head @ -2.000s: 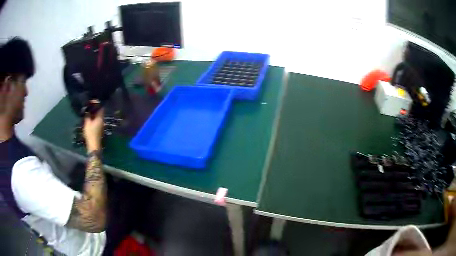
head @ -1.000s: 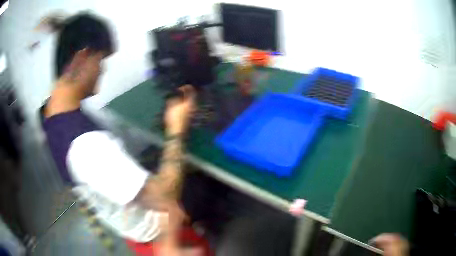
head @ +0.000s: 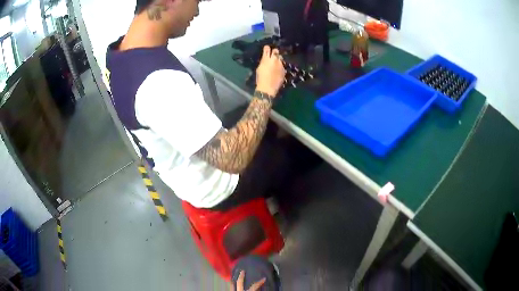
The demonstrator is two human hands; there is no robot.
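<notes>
An empty bright blue bin [head: 378,111] lies on the green bench [head: 441,133]. A smaller-looking blue bin [head: 464,91] behind it, to the right, holds rows of small black and metal parts [head: 443,80]. At the bottom edge, fingers of what appears to be my left hand [head: 247,282] rest spread on a dark grey rounded surface, perhaps a knee. The rest of that hand is cut off, and no held object shows. My right hand is out of the picture.
A seated person [head: 176,119] on a red stool [head: 247,227] handles dark pronged parts [head: 296,74] at the bench. A pink tag [head: 386,191] is on the bench edge. Blue bins [head: 20,241] stand at far left. Yellow-black tape [head: 152,190] marks the floor.
The view has swung left and down, so the bench has shifted right and the stool and floor show. The hand seen at lower right now shows at bottom centre on the dark surface.
</notes>
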